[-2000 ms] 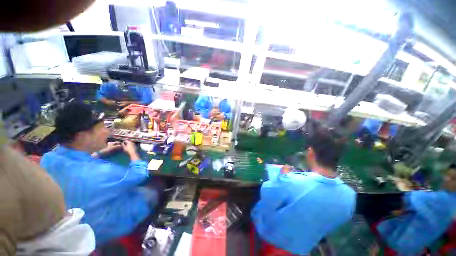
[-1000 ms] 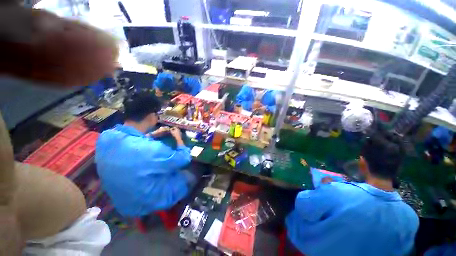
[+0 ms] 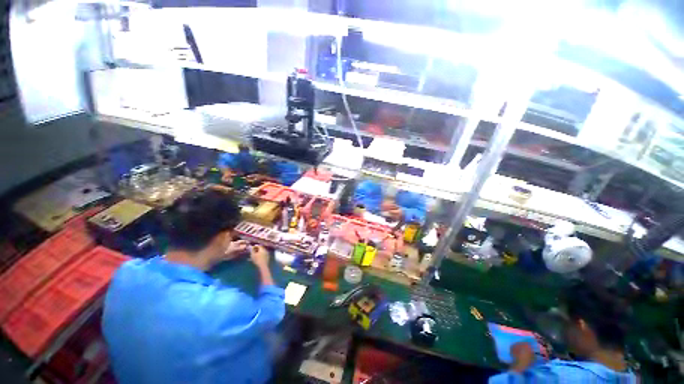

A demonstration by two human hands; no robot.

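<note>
Neither of my hands is in view. Nearest in front is a bench with a green mat (image 3: 247,278). On it lie a yellow-and-black device (image 3: 365,306), a pale note paper (image 3: 295,292), clear plastic pieces (image 3: 405,312) and a small orange block (image 3: 331,273). Behind them are red trays (image 3: 375,229) with tools, and a yellow-green tool cup (image 3: 364,253). A light blue sheet (image 3: 504,343) lies by the right worker's hand. Fine detail is blurred.
A seated worker in a blue smock (image 3: 187,322) is at left, another (image 3: 570,371) at lower right. More workers sit across the bench. Large red trays (image 3: 56,292) stand at far left. A black stand (image 3: 300,124) and a white fan (image 3: 566,249) are behind.
The view has shifted, so the bench fills more of the lower frame. The blurred skin-toned shape at upper left and the tan and white shapes at lower left have left view.
</note>
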